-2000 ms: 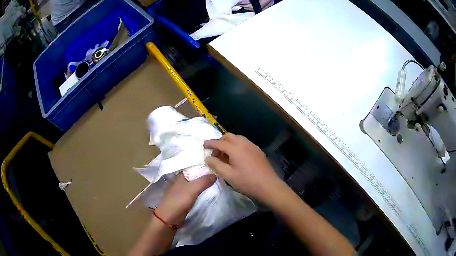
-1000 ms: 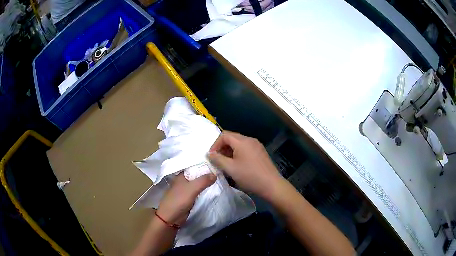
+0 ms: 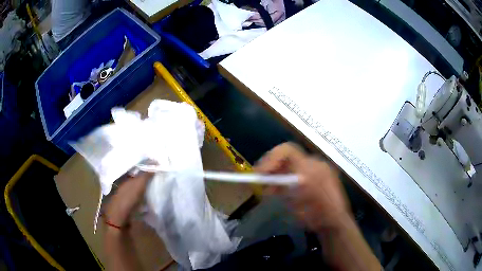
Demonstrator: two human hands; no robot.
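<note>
A white garment piece (image 3: 177, 153) hangs over the cardboard sheet (image 3: 79, 185) of the yellow-framed trolley, blurred by motion. My left hand (image 3: 129, 198), with a red string at the wrist, grips the cloth at its lower left; its fingers are blurred and partly hidden by the cloth. My right hand (image 3: 304, 182) is to the right, past the yellow rail, and holds the end of a narrow white strip (image 3: 227, 177). The strip is pulled straight between my two hands.
The yellow rail (image 3: 182, 94) runs beside the cloth. A blue plastic crate (image 3: 108, 114) with oddments stands at the upper left. The white machine table (image 3: 338, 69) with a sewing machine (image 3: 449, 114) is at the right. White and dark cloth lies in another blue crate (image 3: 182, 49) behind.
My hands have moved apart, left hand to the left and right hand to the right. The cloth has swung left and up, and a white strip is now stretched between the hands.
</note>
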